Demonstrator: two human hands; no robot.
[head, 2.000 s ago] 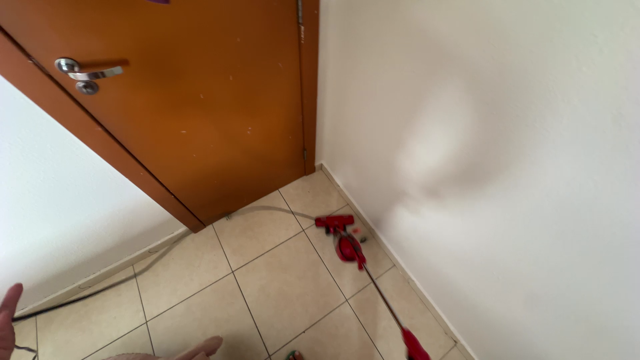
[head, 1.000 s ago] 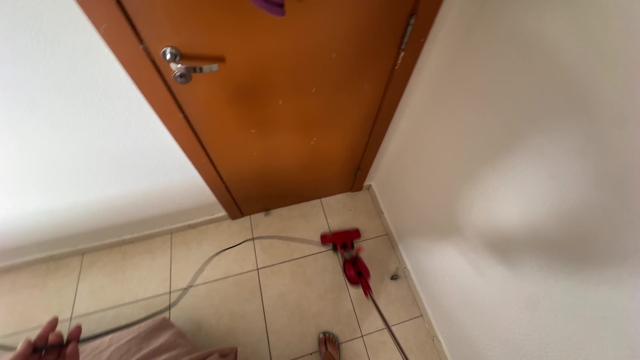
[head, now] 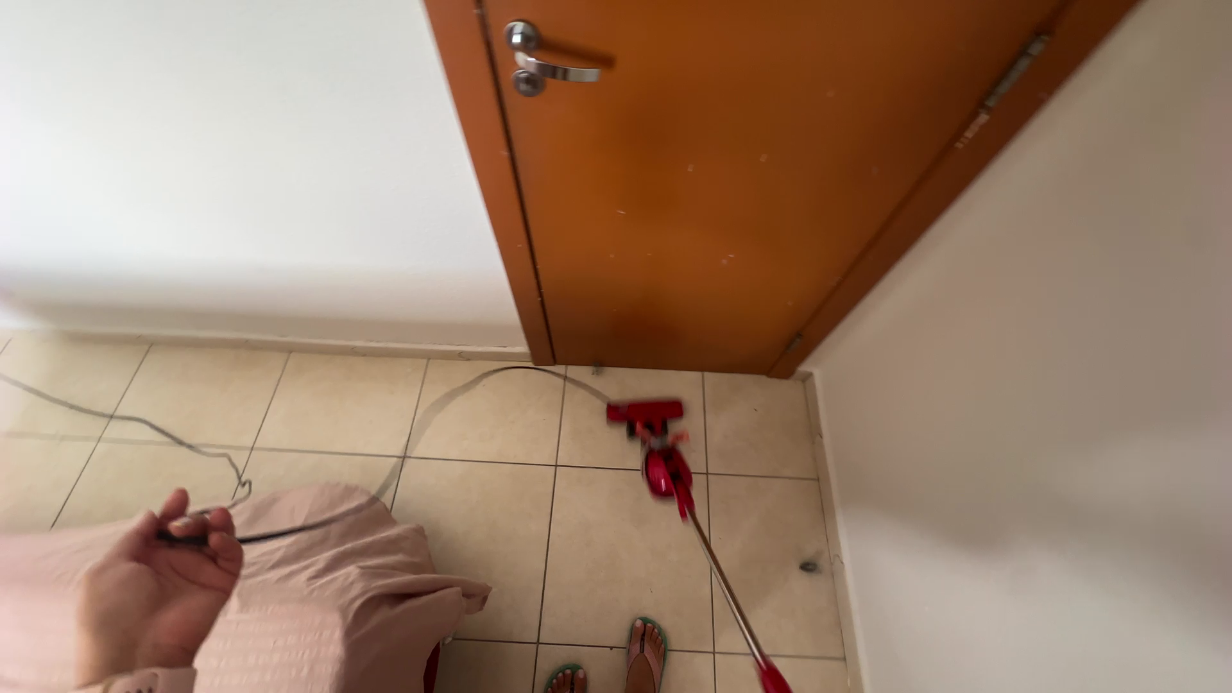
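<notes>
At the lower left, my left hand is palm up with its fingers curled around a dark electric cord. From the hand the cord arcs over pink fabric and across the floor to a red stick vacuum cleaner, and another stretch runs off to the left. The vacuum's head rests on the tiles near the door; its thin metal tube slants down to a red part at the bottom edge. Whatever holds its upper end is out of view, and my right hand does not show.
An orange-brown wooden door with a metal lever handle is closed ahead. White walls flank it. Pink fabric covers something at the lower left. My feet in flip-flops stand on beige tiles; a small dark bit lies near the right wall.
The view has shifted, with more floor on the left. My left hand has come further into view, and the cord is now plainly in its fingers. The red vacuum's head remains near the door.
</notes>
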